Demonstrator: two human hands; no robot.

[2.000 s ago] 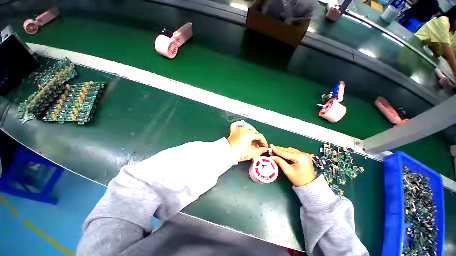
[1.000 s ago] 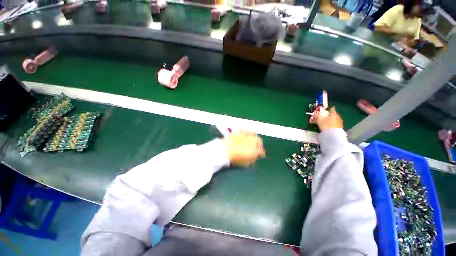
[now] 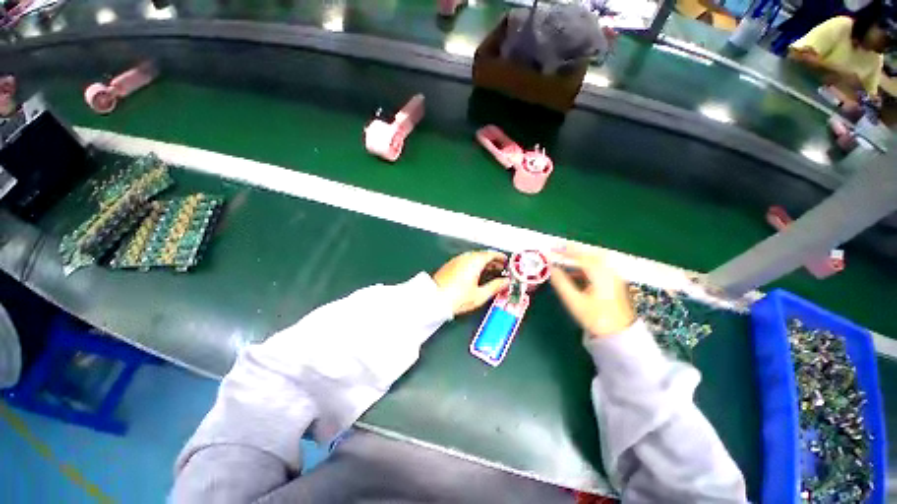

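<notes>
A pink handheld fan housing (image 3: 513,298) lies open on the dark green bench in front of me, its round head away from me and its handle towards me. A blue battery cell (image 3: 496,332) shows in the handle. My left hand (image 3: 473,281) holds the fan near its neck and head from the left. My right hand (image 3: 593,287) is at the right side of the head, slightly blurred; whether its fingers touch the head is unclear. Loose small circuit boards (image 3: 673,317) lie right of my right hand, partly behind it.
A blue bin (image 3: 777,394) of small boards stands at right, below a grey post (image 3: 811,232). Board panels (image 3: 169,232) and a black box (image 3: 44,162) are at left. Pink fans (image 3: 393,128) and a cardboard box (image 3: 528,74) lie beyond the white strip. A person (image 3: 841,54) sits far right.
My right hand has come back from the belt, and the blue-battery fan is now on the bench between my hands. The earlier fan has left my hands; another pink fan now lies on the belt ahead.
</notes>
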